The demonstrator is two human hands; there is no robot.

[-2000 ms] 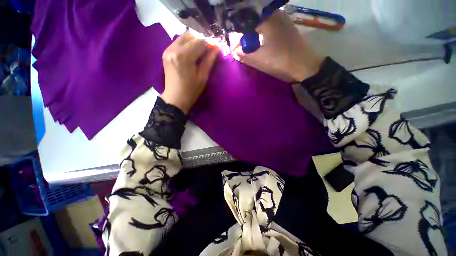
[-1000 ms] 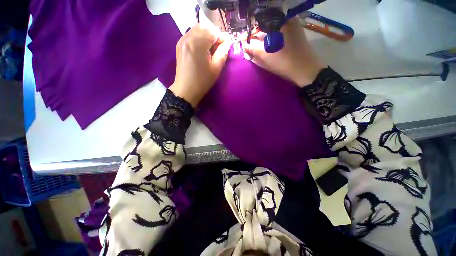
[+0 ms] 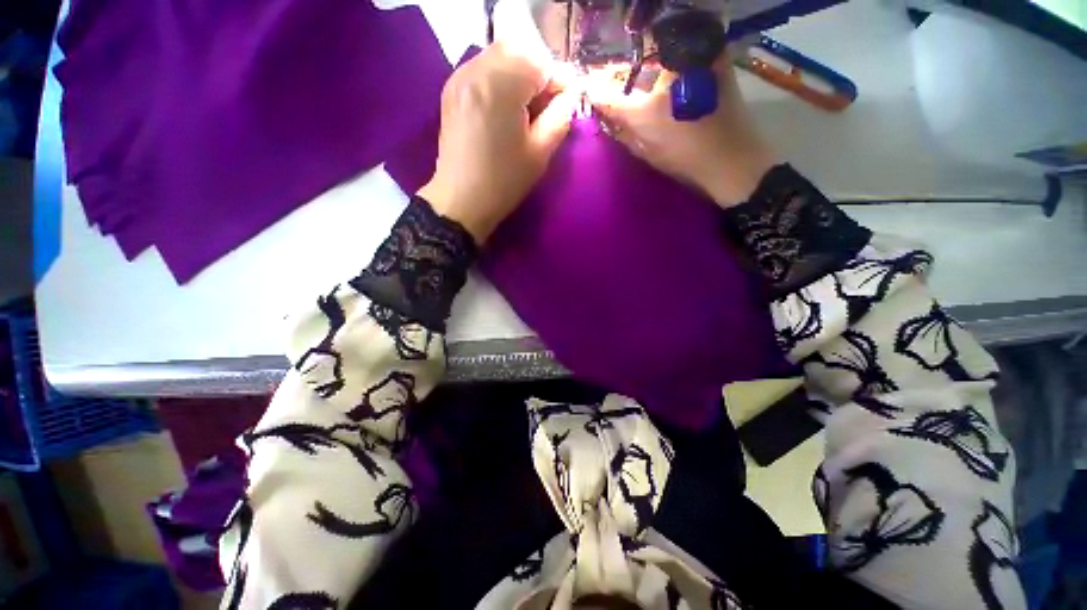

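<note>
A purple fabric piece [image 3: 632, 256] runs from the needle area down over the table's front edge. My left hand [image 3: 491, 131] grips its upper left edge, with thumb and fingers pinched by the bright light. My right hand [image 3: 685, 131] holds its upper right edge, the fingertips partly behind the blue knob [image 3: 693, 93] and washed out by glare. The presser foot and needle [image 3: 584, 83] are between the hands, blurred by the light. The stack of cut panels [image 3: 238, 119] lies on the table at the left, with stepped edges.
Thread snips [image 3: 799, 78] with an orange and blue handle lie right of the needle. A grey marked strip [image 3: 507, 361] lines the front edge. A blue basket [image 3: 78, 417] and more purple cloth [image 3: 197, 518] are below left. A yellow card [image 3: 787, 483] bears a black rectangle [image 3: 781, 433].
The view has shifted, so the machine parts and both hands appear farther right. Both hands stay pinched on the purple piece by the needle.
</note>
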